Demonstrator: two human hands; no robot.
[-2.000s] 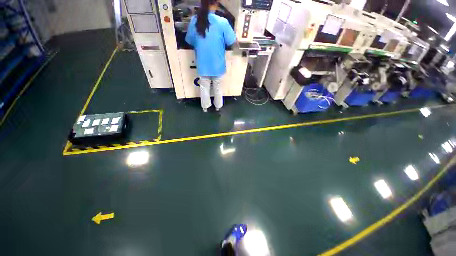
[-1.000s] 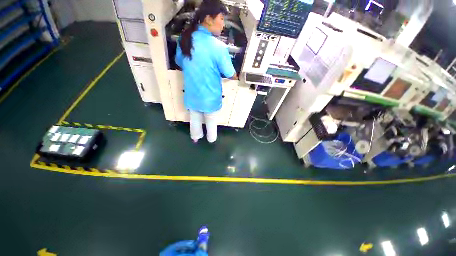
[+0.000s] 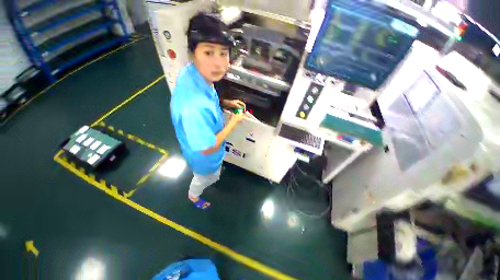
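Neither of my hands is in the picture; only a bit of blue clothing shows at the bottom edge. In front of me stands a white machine with an open front and metal rails inside. A person in a light blue top stands at it, turned toward me. The person holds a small green item in front of the opening. A large monitor with a blue-green display is at the machine's right side, with a keyboard on a shelf below it.
A low black crate with white slips on top stands on the floor at left inside yellow striped tape. Blue shelving is at the upper left. A white cabinet is at right. Cables lie on the floor beneath the shelf.
The machine, monitor and person have become larger and closer. The person has turned from facing the machine toward me, and the green item now shows. The view has swung and tilted.
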